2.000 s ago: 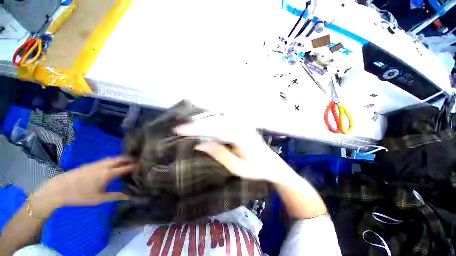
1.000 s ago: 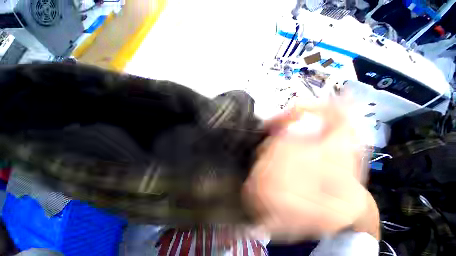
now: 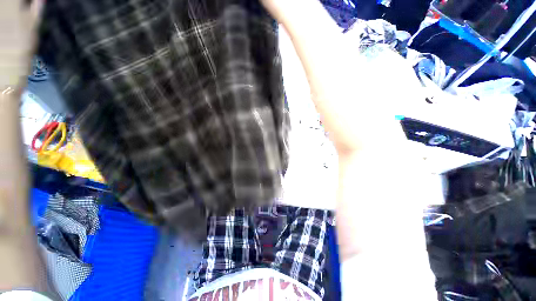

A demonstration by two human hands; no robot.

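Note:
A dark plaid garment point(image 3: 188, 106) with thin cream lines hangs spread out from the picture's top edge, over the left and middle of the view, blurred in places. My left forearm stands upright at the far left edge, and my right forearm rises from the bottom right to the top middle. Both hands are beyond the top edge, so their hold on the cloth does not show. The garment's lower end hangs above my lap and hides much of the table.
Scissors with red and yellow handles point(image 3: 50, 138) lie by yellow tape point(image 3: 85, 161) at left. The white sewing machine's black panel point(image 3: 446, 140) is at right, above a dark garment pile point(image 3: 482, 235) with white loops. Blue material point(image 3: 117, 253) and checked grey cloth point(image 3: 73, 235) are lower left.
The garment has gone from bunched at my lap to stretched sideways, and now hangs down from high up. Both arms have risen, and my hands have left the view at the top.

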